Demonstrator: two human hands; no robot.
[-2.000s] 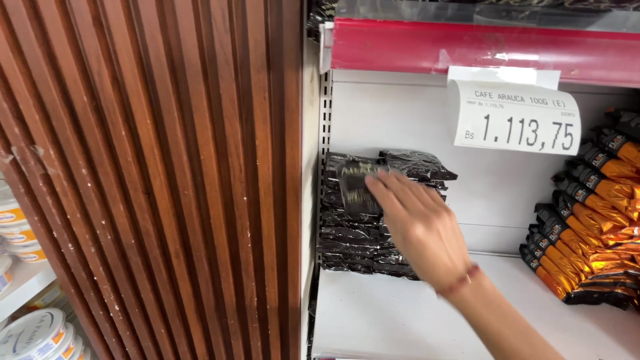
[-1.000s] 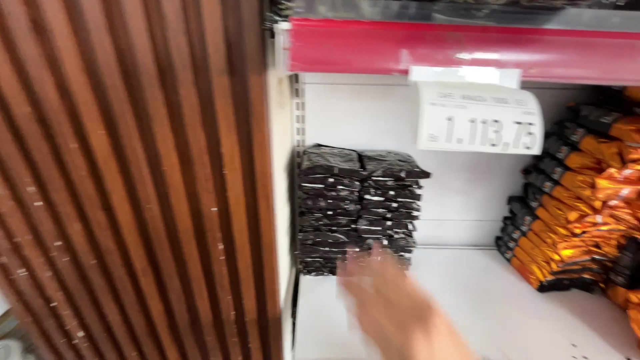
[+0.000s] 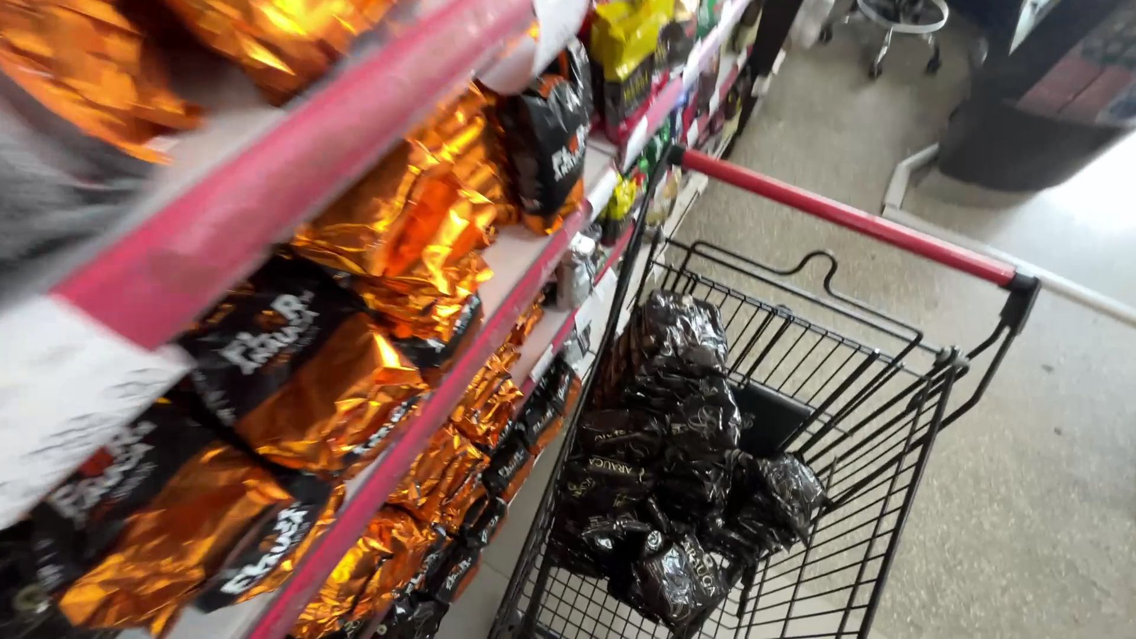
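Neither of my hands shows in the head view at this moment. Many shiny black coffee packets [image 3: 683, 444] lie heaped in the wire basket of a black shopping cart [image 3: 852, 461], mostly on the side toward the shelves. A red handle bar [image 3: 843, 215] spans the cart's far end. A dark flat object [image 3: 770, 417] rests beside the heap, partly hidden by it. Orange and black foil bags [image 3: 319, 382] fill the shelves at left.
Shelf edges with red strips [image 3: 293, 169] run diagonally close to the cart's left side, and a white price tag [image 3: 80, 399] hangs at left. Yellow bags [image 3: 630, 40] stand farther along. Speckled floor [image 3: 1021, 461] lies right of the cart; a wheeled chair base [image 3: 901, 22] is at the back.
The view has swung from the shelf with stacked black packets to the cart. The hand seen near those packets in both earlier frames is out of view.
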